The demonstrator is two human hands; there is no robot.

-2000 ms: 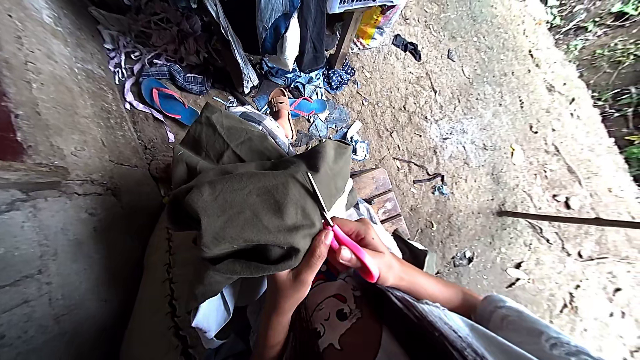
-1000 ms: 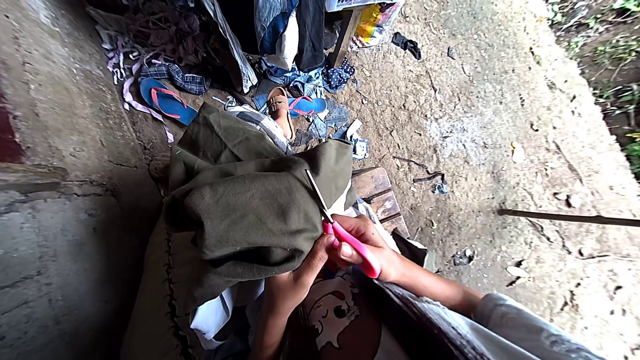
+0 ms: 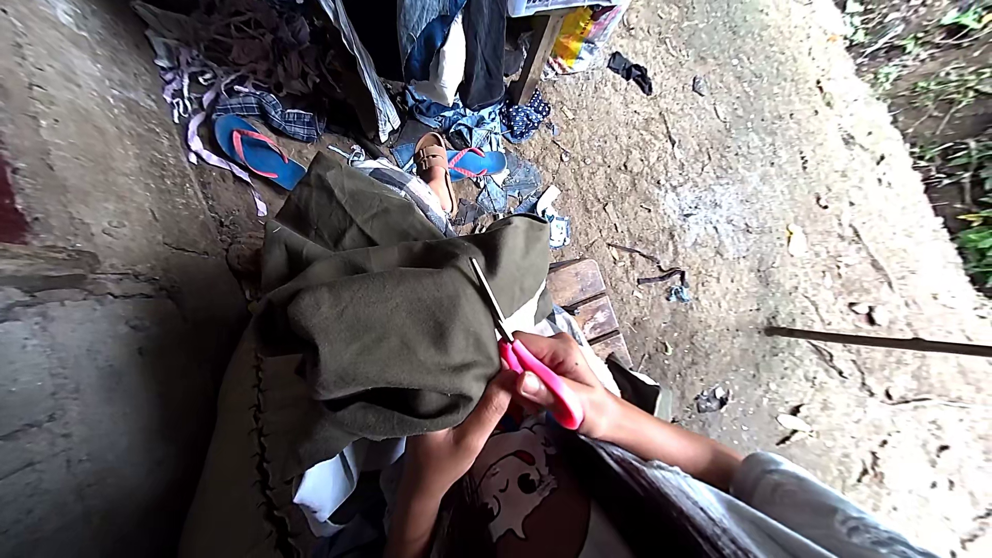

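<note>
Pink-handled scissors [image 3: 542,380] are in my right hand [image 3: 577,380], the blades pointing up and left over a dark olive cloth [image 3: 387,333]. One blade lies on top of the cloth; the other is mostly hidden, so how far the blades are apart is unclear. My left hand [image 3: 465,434] grips the cloth's lower right edge, its thumb close to the scissors' handles. The cloth is draped in folds over my lap. White and dark fabric pieces [image 3: 333,480] show beneath it.
A wooden slatted seat [image 3: 585,294] stands just beyond the cloth. Blue flip-flops [image 3: 260,151], a brown sandal [image 3: 431,155] on a foot and fabric scraps lie ahead. A concrete wall [image 3: 93,418] rises at left. A stick [image 3: 876,339] lies on the dirt ground at right.
</note>
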